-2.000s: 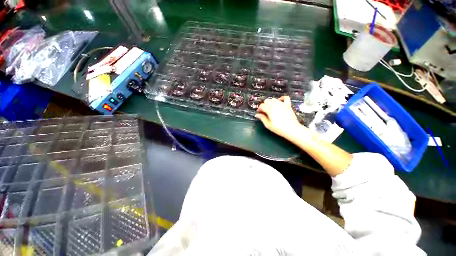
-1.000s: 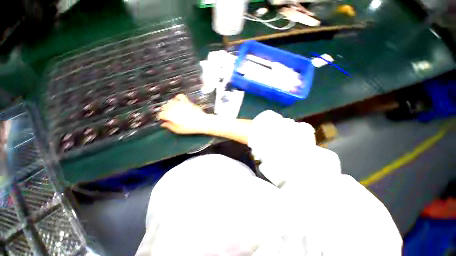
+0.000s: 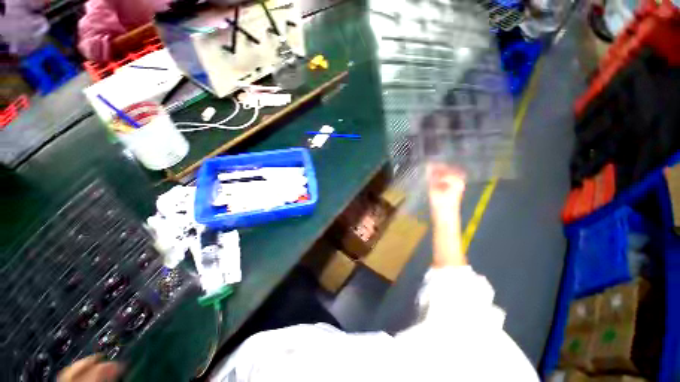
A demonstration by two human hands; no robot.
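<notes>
A clear tray with rows of small dark round parts lies on the green bench at the left, cut off by the picture's edge. My left hand is at the bottom left by this tray's near edge, blurred and mostly cut off; its grip cannot be told. My right hand is stretched forward, fingers closed on the lower part of a see-through tray. That tray is blurred, shows no dark parts and is held up beside the bench, over the aisle side.
A blue bin with white slips stands on the bench, beside crumpled white wipes and a white cup. Cartons sit below the bench edge. A blue rack with cartons is at the right. A pink sleeve shows at the top left.
The view has swung right, towards the aisle. My right hand has left the filled tray and now holds a see-through tray. My left hand has come into view at the bottom left.
</notes>
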